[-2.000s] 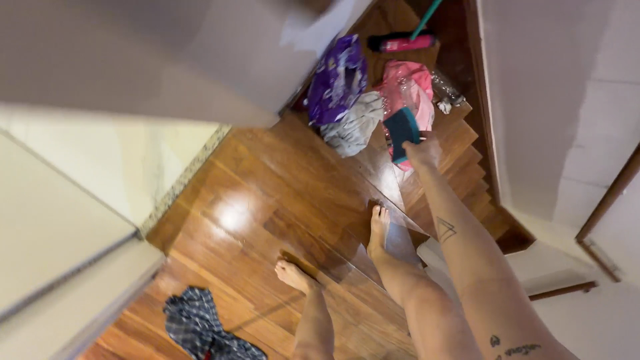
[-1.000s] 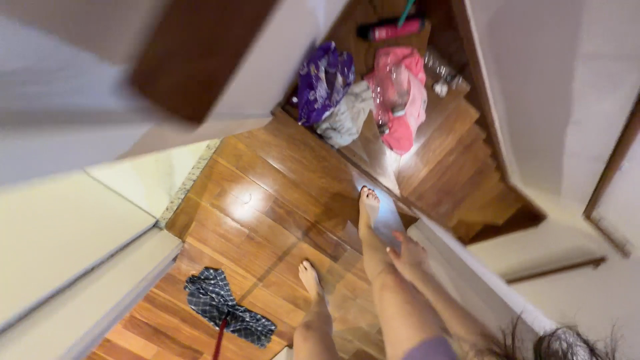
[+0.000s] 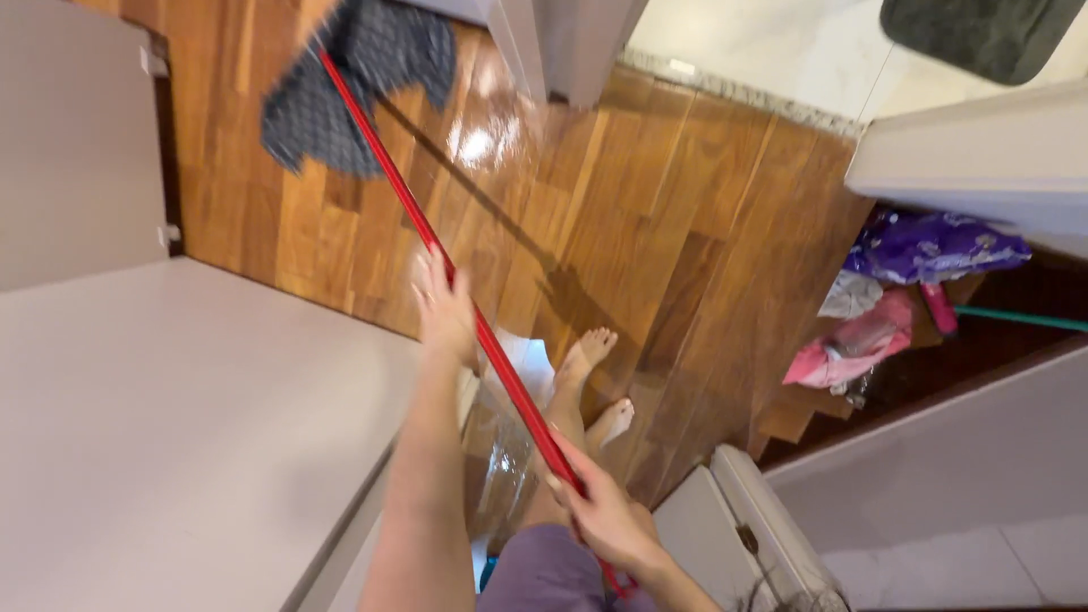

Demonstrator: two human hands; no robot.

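Note:
My right hand (image 3: 603,510) is closed around the lower part of a red pole (image 3: 412,208). Higher up, my left hand (image 3: 446,314) lies against the same pole; its fingers look extended and blurred, so its grip is unclear. The pole slants up and left to a dark checked cloth (image 3: 340,110) spread on the wooden floor. What joins pole and cloth is hidden. Near my bare feet, a pale, light-blue item (image 3: 520,361) lies on the floor, partly behind the pole.
Wooden stairs (image 3: 786,421) descend at the right, holding a purple plastic package (image 3: 939,246), pink cloth (image 3: 858,340), whitish cloth (image 3: 852,293) and a pink tool with a green handle (image 3: 1020,317). A dark mat (image 3: 982,38) lies beyond the stone threshold (image 3: 739,93). Pale walls and doors flank the floor.
Two seconds ago my right hand held a teal-and-dark item over the stairs; now it grips the red pole. My left hand has come into view beside the pole. The view has turned strongly.

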